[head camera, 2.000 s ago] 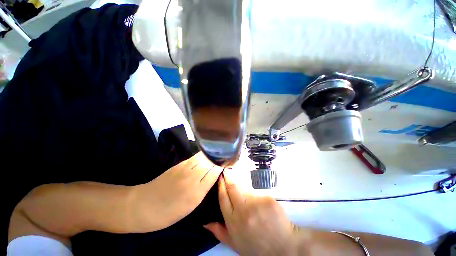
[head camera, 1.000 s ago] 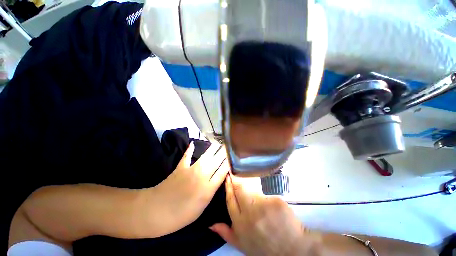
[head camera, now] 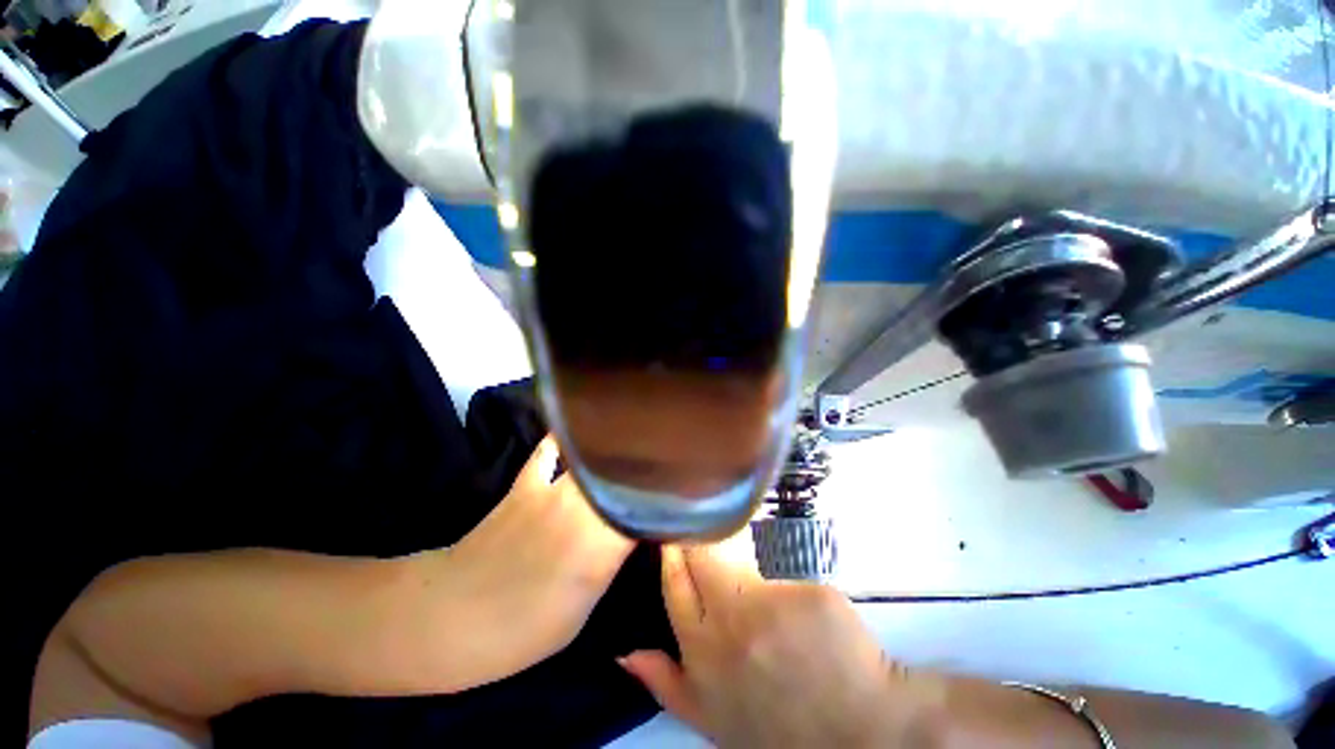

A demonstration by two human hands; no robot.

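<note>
The black garment (head camera: 191, 366) is heaped at the left and runs under my hands. My left hand (head camera: 542, 563) lies on it, its fingertips hidden by a shiny curved metal bar (head camera: 659, 190). My right hand (head camera: 776, 644) is beside it at the fabric's edge, fingers extended together up to the bar's lower end, thumb apart. The needle and presser foot are hidden, so any pinch on the fabric cannot be seen. The white sewing machine head (head camera: 1025, 117) with a blue stripe spans the top.
Right of the bar are a ribbed knob (head camera: 795, 547), a grey round cap (head camera: 1066, 411) and a metal lever (head camera: 1237, 271). Red-handled thread snips (head camera: 1123, 489) lie partly behind the cap. A thin dark line (head camera: 1054, 594) crosses the white surface. Another table (head camera: 161, 73) is at upper left.
The bar shifted right in the view, then back left, with the machine parts shifting too. Both hands stay close together at the same place on the fabric, and the left fingers are now more covered.
</note>
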